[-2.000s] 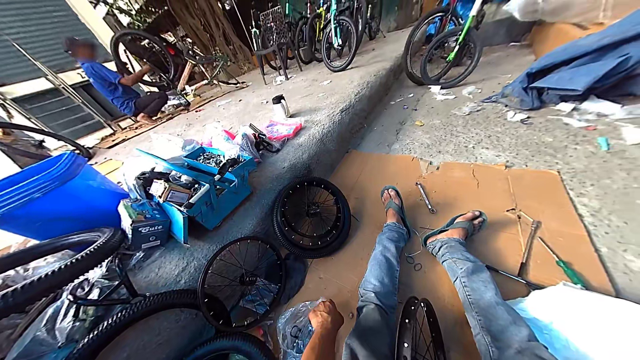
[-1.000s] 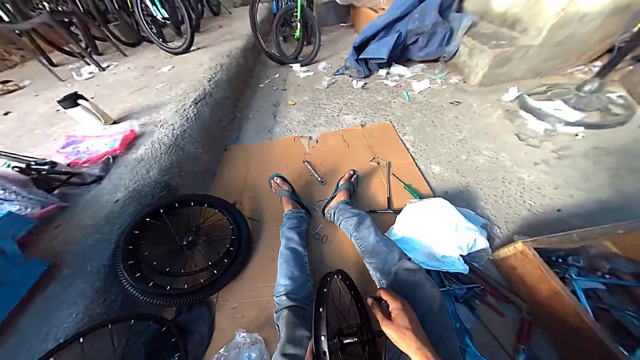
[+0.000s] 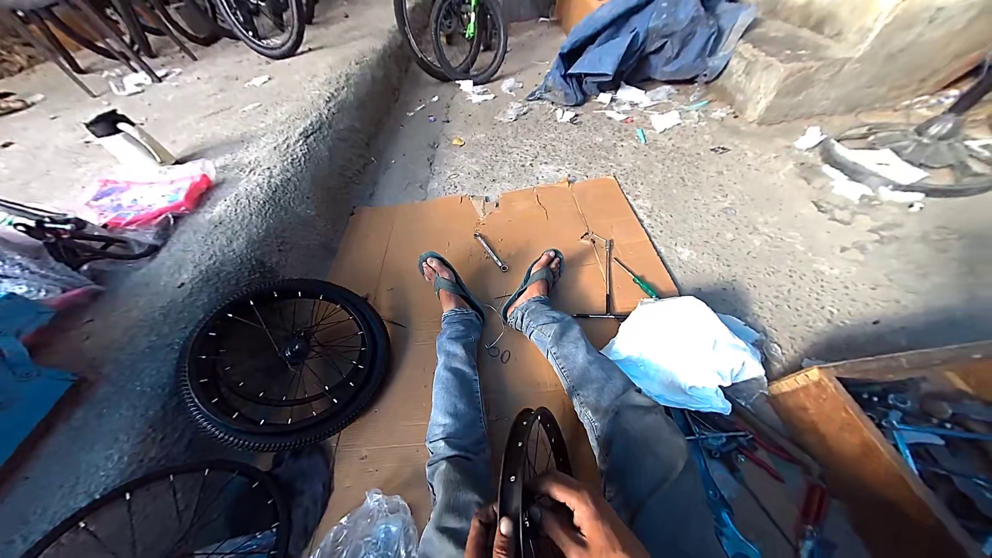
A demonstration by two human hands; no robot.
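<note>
A small black spoked bicycle wheel rim [image 3: 513,465] stands upright between my legs, near the bottom of the view. My right hand [image 3: 581,515] reaches over its right side, with the fingers at the spokes and hub area. Only the fingertips of my left hand [image 3: 490,533] show, closed on the rim's left side. Left of my legs lies a wheel with a black tire [image 3: 364,310], and below it a bare spoked rim [image 3: 267,488]. A metal wrench [image 3: 490,252] rests between my sandalled feet. Some small wire rings [image 3: 504,356] are on the cardboard [image 3: 403,271].
At right are a green-handled screwdriver [image 3: 645,286], a long metal tool [image 3: 608,279], a white plastic bag [image 3: 682,349] and a wooden box [image 3: 852,434] of tools. Crumpled clear plastic [image 3: 372,527] lies at lower left. A concrete kerb [image 3: 310,139] runs along the left.
My left hand has come into view at the rim's left side. My right hand has moved from the rim's right edge in toward its spokes. Two seconds ago, one hand was at the clear plastic.
</note>
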